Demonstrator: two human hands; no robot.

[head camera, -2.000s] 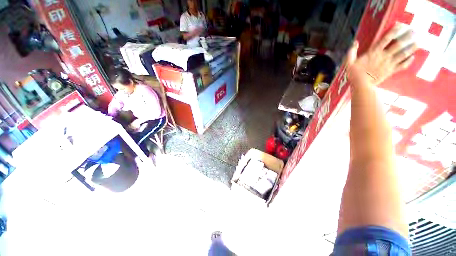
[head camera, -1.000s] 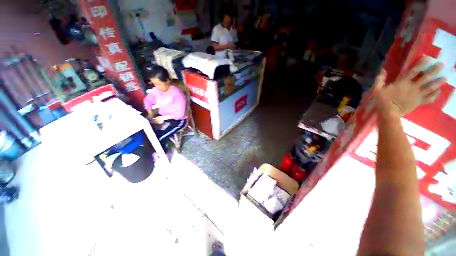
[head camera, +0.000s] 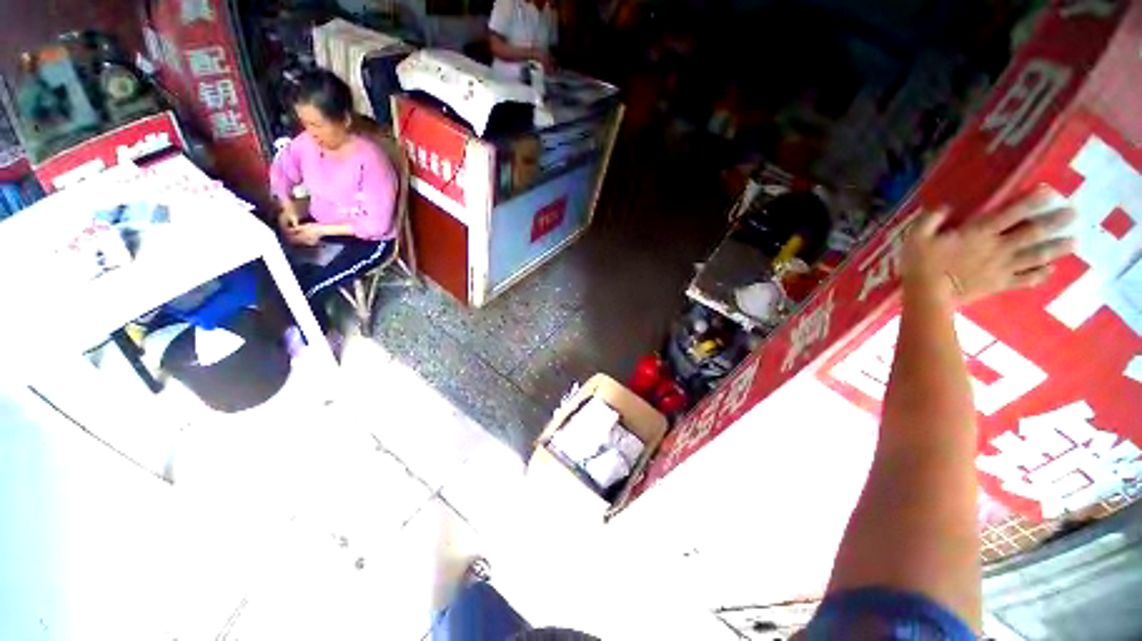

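My right hand (head camera: pixel 996 254) rests with spread fingers on the red shop sign panel (head camera: pixel 1064 363) with large white Chinese characters, at the right. It spans the panel's edge and holds nothing. My bare forearm and blue sleeve come up from the bottom right. My left hand is not in view. An open brown cardboard carton (head camera: pixel 541 463) with white packs or papers (head camera: pixel 599 441) inside stands on the ground beside the sign's lower edge.
A seated person in pink (head camera: pixel 338 188) is beside a white table (head camera: pixel 188 269) at the left. Behind are a glass display counter (head camera: pixel 536 213) and another person (head camera: pixel 520 28). A dark round-topped seat (head camera: pixel 228 369) stands by the table. Red objects lie near the carton.
The view has shifted, and the table, counter and carton now sit further left than one second ago. My right hand stays spread on the sign. More of my lower body shows at the bottom.
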